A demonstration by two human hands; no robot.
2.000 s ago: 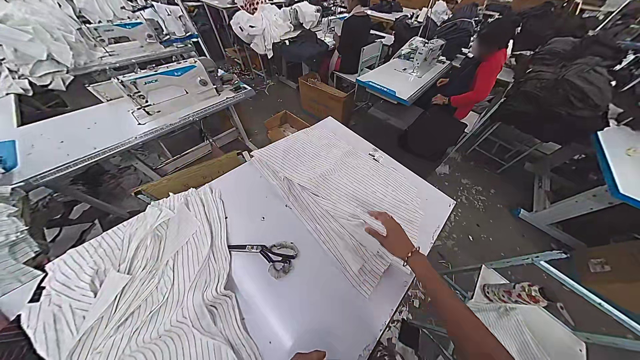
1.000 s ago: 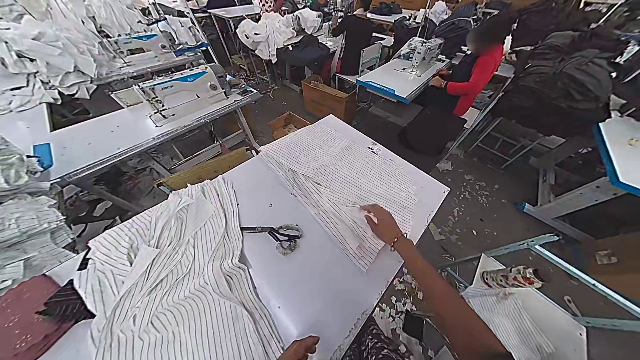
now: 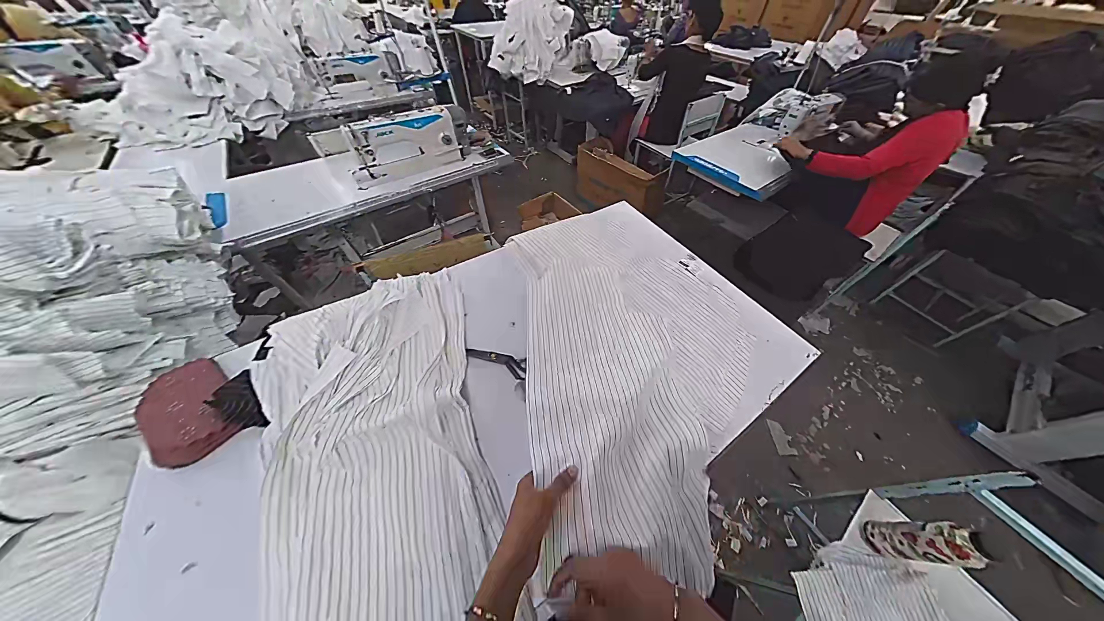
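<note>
A white striped fabric piece (image 3: 604,379) lies over the right part of the white table (image 3: 500,302), on top of more striped cloth. My left hand (image 3: 535,513) holds its near left edge, thumb on top. At its near end is my right hand (image 3: 612,582), fingers curled and blurred; whether it grips the cloth is unclear. Left of this piece lies a rumpled heap of the same striped fabric (image 3: 371,448). Between the two are black-handled scissors (image 3: 496,356), partly covered by the fabric.
Stacked striped cloth (image 3: 86,310) stands at the left, beside a maroon cloth item (image 3: 185,414). Beyond are a sewing machine (image 3: 401,142) and cardboard boxes (image 3: 617,177). A person in red sleeves (image 3: 906,159) sits at another machine. A metal frame (image 3: 957,485) and fabric scraps are at right.
A striped piece now extends toward me and partly covers the scissors, which lay uncovered before. My right hand has moved from the cloth's middle to its near end; my left hand has come onto the cloth.
</note>
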